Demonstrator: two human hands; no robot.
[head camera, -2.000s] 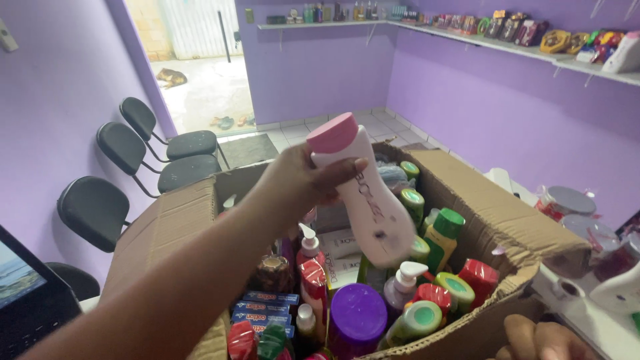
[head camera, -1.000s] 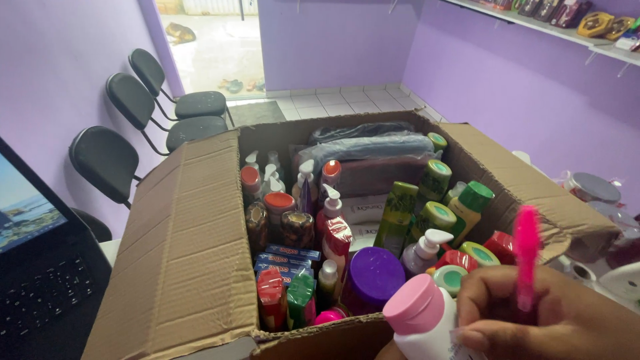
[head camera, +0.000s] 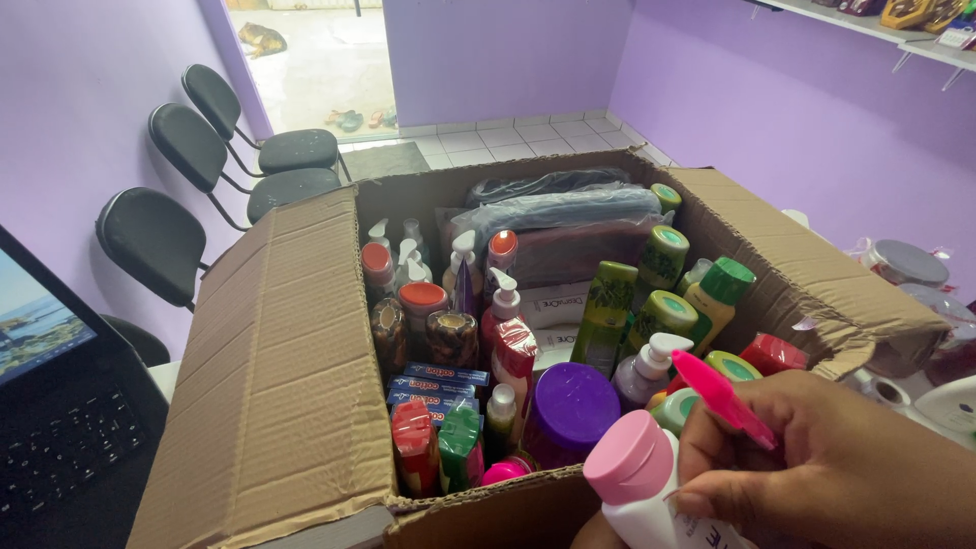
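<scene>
My right hand (head camera: 823, 457) comes in from the lower right, a bright pink capped marker or pen (head camera: 724, 400) between its fingers and its thumb against a white bottle (head camera: 648, 496) with a pink cap. Only a small part of my left hand (head camera: 598, 532) shows, under the bottle at the bottom edge, and it appears to support it. Just behind the bottle is the open cardboard box (head camera: 274, 343), packed with pump bottles, green bottles (head camera: 605, 313), a purple-lidded jar (head camera: 576, 408), small blue cotton boxes (head camera: 435, 381) and plastic-wrapped items (head camera: 564, 213).
An open laptop (head camera: 61, 412) stands at the left edge. Black chairs (head camera: 156, 244) line the left wall. Lidded containers (head camera: 907, 263) and a roll of tape (head camera: 884, 393) lie right of the box. A shelf of products (head camera: 862, 27) hangs at upper right. A dog (head camera: 263, 40) lies outside the doorway.
The pink-capped bottle, held over the box two seconds ago, is now in front of it at the lower right. The pink marker has appeared in my right hand since then.
</scene>
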